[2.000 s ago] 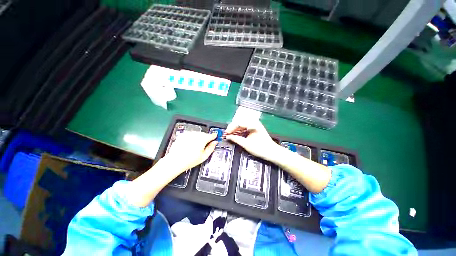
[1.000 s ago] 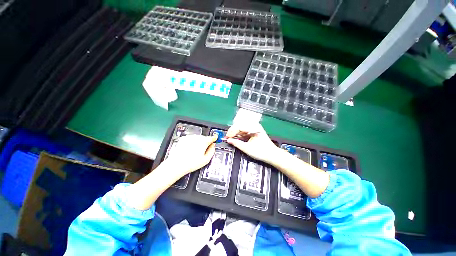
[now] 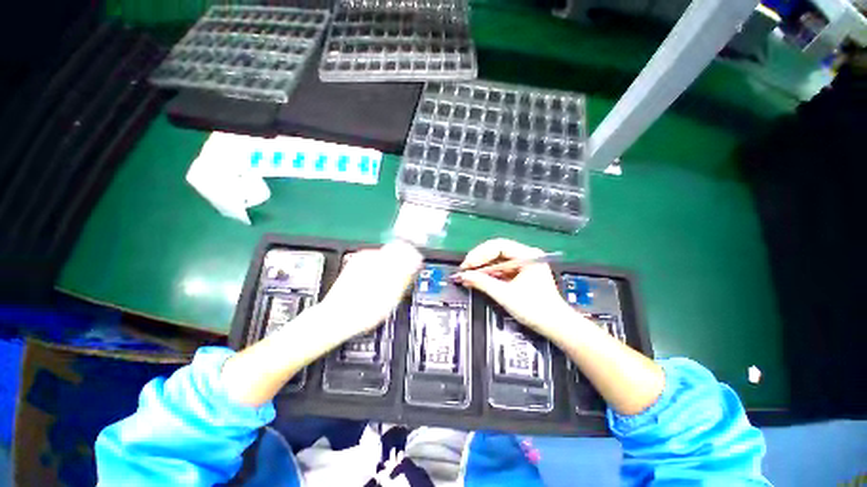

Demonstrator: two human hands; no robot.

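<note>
A black foam tray (image 3: 285, 409) holds several phone bodies in its pockets. My right hand (image 3: 513, 282) grips thin tweezers (image 3: 518, 262) whose tip is at the upper area of the middle phone body (image 3: 439, 347), beside its blue piece (image 3: 433, 278). My left hand (image 3: 376, 285) rests over the top of the phone body left of the middle, fingertips near the middle phone's upper left edge. Whether its fingers hold anything is hidden. The phone body at the far right (image 3: 594, 297) also shows blue at its top.
A blister tray (image 3: 494, 152) stands behind the foam tray, with two more at the back left. A sticker sheet (image 3: 314, 160) with blue shapes lies on the green bench (image 3: 143, 252). A grey post (image 3: 665, 81) rises at right. A carton (image 3: 95, 376) is at lower left.
The view has shifted, so the bench things sit further left in the picture. Both hands have moved from the second phone body to the middle one. The tweezers now show clearly, pointing right.
</note>
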